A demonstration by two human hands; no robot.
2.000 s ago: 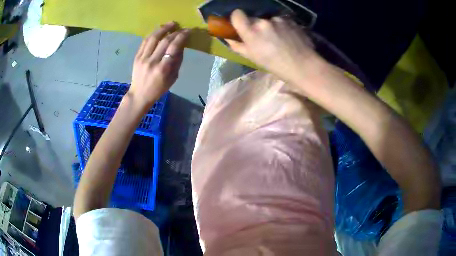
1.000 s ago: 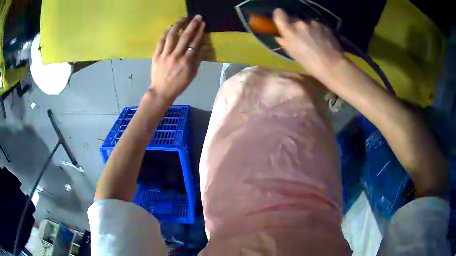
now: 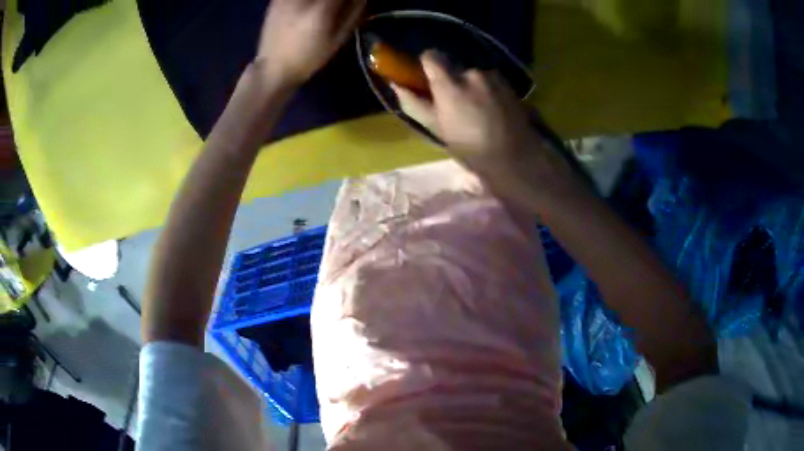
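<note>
A near-black garment [image 3: 198,66] lies flat on the yellow ironing table cover [image 3: 97,150]. My right hand [image 3: 472,110] is closed round the orange-brown handle of the steam iron [image 3: 458,40], whose dark body with a pale rim rests on the garment near the table's front edge. My left hand [image 3: 304,35] is at the top edge of the picture over the garment, left of the iron. It is partly cut off, and its fingertips and grip cannot be made out. A dark cord runs from the iron past my right forearm.
A blue plastic basket [image 3: 273,282] stands on the floor below the table, left of my pink apron [image 3: 432,308]. Shiny blue plastic bags [image 3: 688,238] lie low at the right. Another dark cloth [image 3: 66,26] is at the table's far left. A round white object [image 3: 93,262] shows below the table.
The view has shifted, showing more of the table at left. More of the dark garment now lies at left. My left hand has moved up and further over it. My right hand still holds the iron.
</note>
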